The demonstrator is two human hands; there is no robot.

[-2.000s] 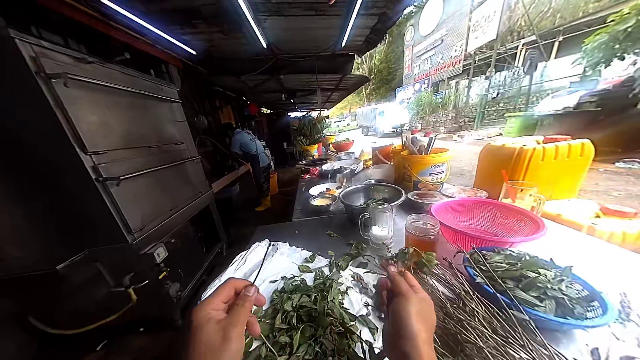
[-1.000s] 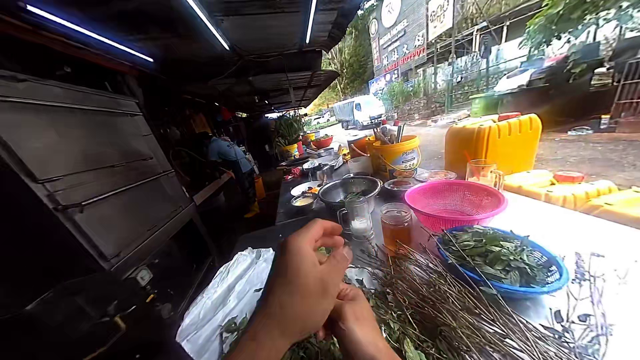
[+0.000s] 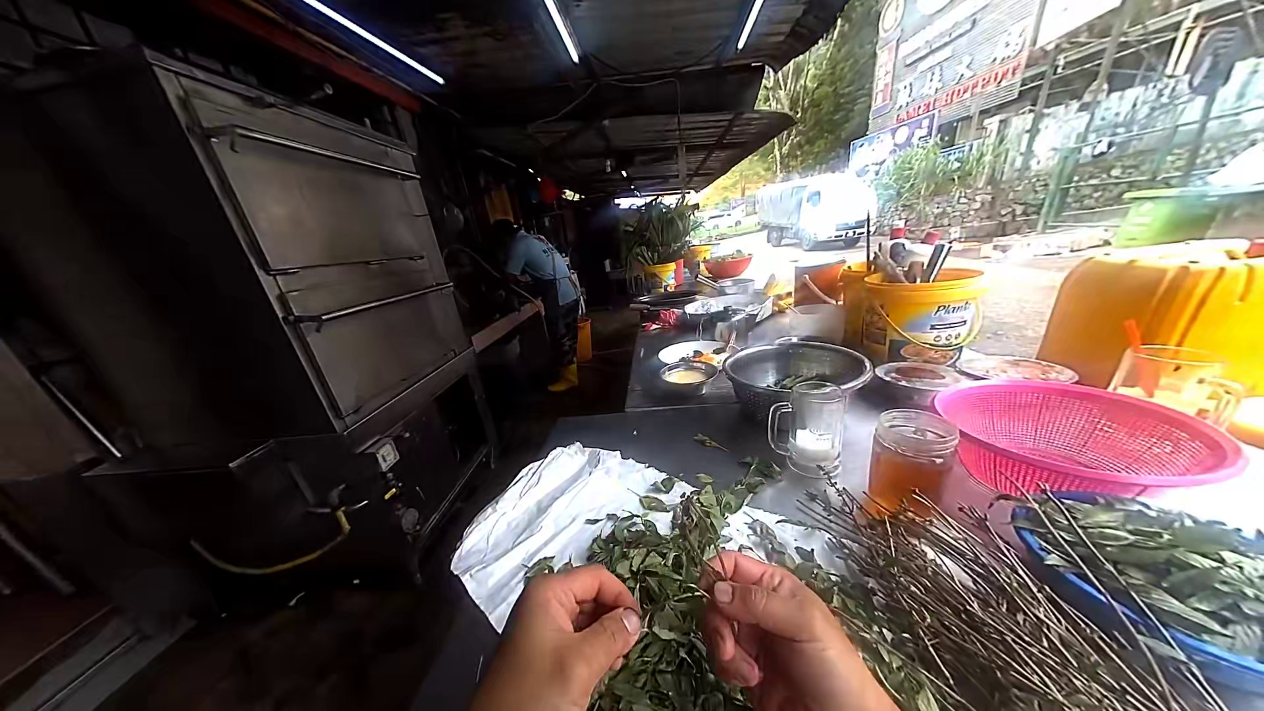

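At the bottom centre, my left hand [image 3: 573, 637] pinches thumb against forefinger over a pile of leafy green herbs [image 3: 657, 563]; a thin stem may be between them, too small to tell. Beside it, my right hand [image 3: 775, 622] is closed on a leafy herb sprig [image 3: 703, 518] that points away from me. Beneath the herbs lies a crumpled white sheet [image 3: 528, 504]. Bare, thin stems [image 3: 958, 592] are heaped right of my right hand. A blue basket [image 3: 1047, 568] of picked leaves stands at the far right.
Behind the herbs stand a glass mug [image 3: 816, 434], a jar of amber liquid [image 3: 910, 464], a pink plastic basket [image 3: 1086, 434] and a metal colander [image 3: 798, 370]. A yellow bucket [image 3: 923, 306] holds utensils. A steel oven [image 3: 326, 237] is on the left, with a person [image 3: 548, 286] bending beyond it.
My hands, close together one second ago with the left raised in front of the mug, are now lower and apart. A leafy sprig now shows in my right hand. The view has turned left.
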